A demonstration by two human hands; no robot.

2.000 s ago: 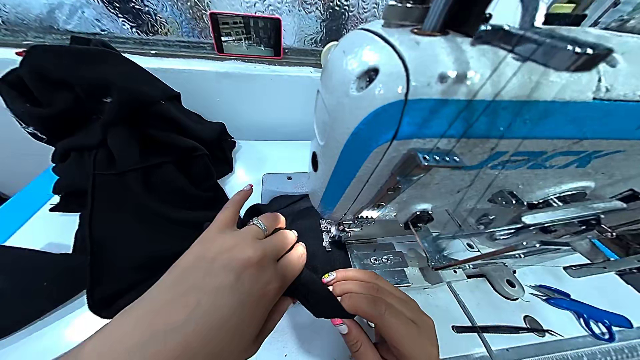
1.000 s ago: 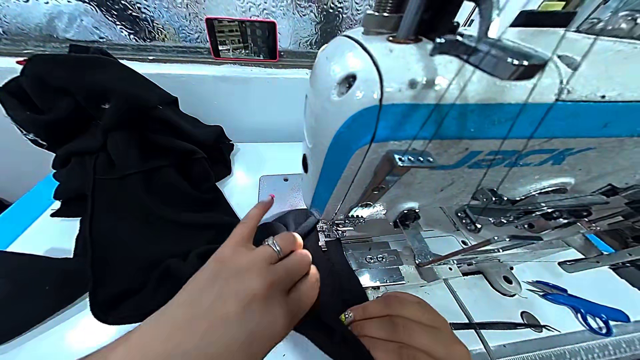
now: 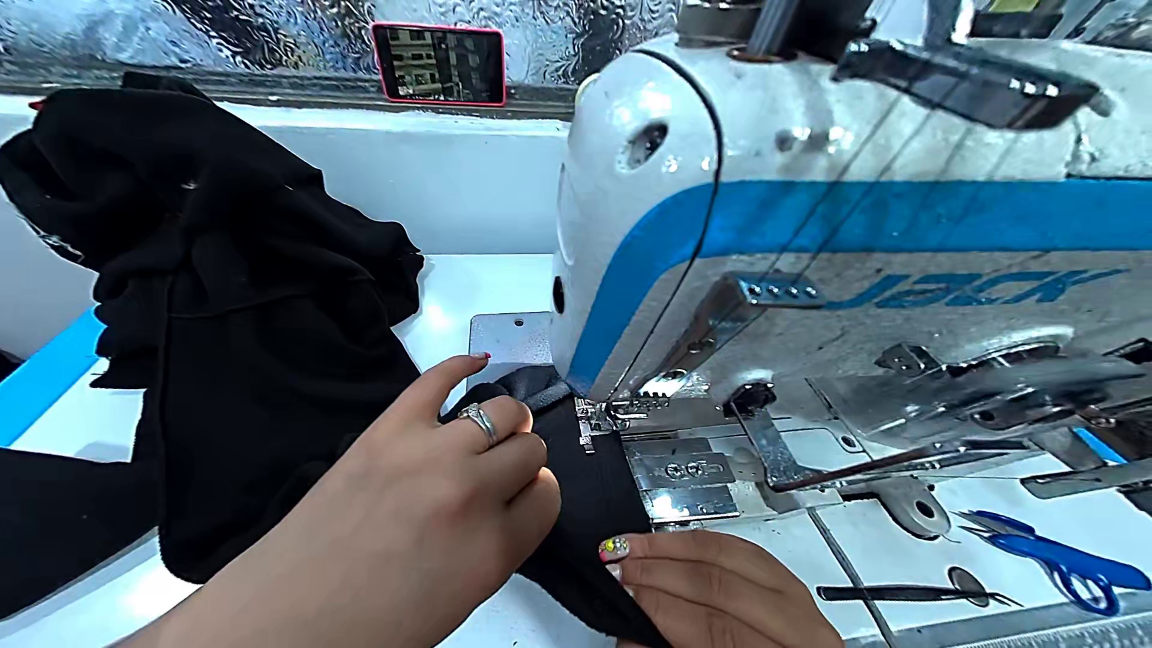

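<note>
A strip of black fabric [image 3: 585, 504] runs under the presser foot [image 3: 598, 423] of a white and blue Jack sewing machine [image 3: 666, 171]. Over the fabric's left part, just left of the foot, lies my left hand [image 3: 468, 486], a ring on one finger and the index finger stretched toward the metal plate; its fingertips are partly hidden. My right hand [image 3: 720, 585] grips the fabric's near right edge, its thumb and fingers together in front of the foot. The rest of the black garment [image 3: 261, 360] is heaped at the left.
Right of the foot is a metal slide plate [image 3: 684, 477]. Black tweezers [image 3: 900, 593] and blue-handled thread snips [image 3: 1053, 553] lie at the lower right, beside a ruler edge [image 3: 1062, 630]. A phone [image 3: 441, 65] leans on the window ledge.
My right hand has moved right and nearer since the oldest frame, drawing the fabric's near edge along. My left hand has also shifted slightly nearer.
</note>
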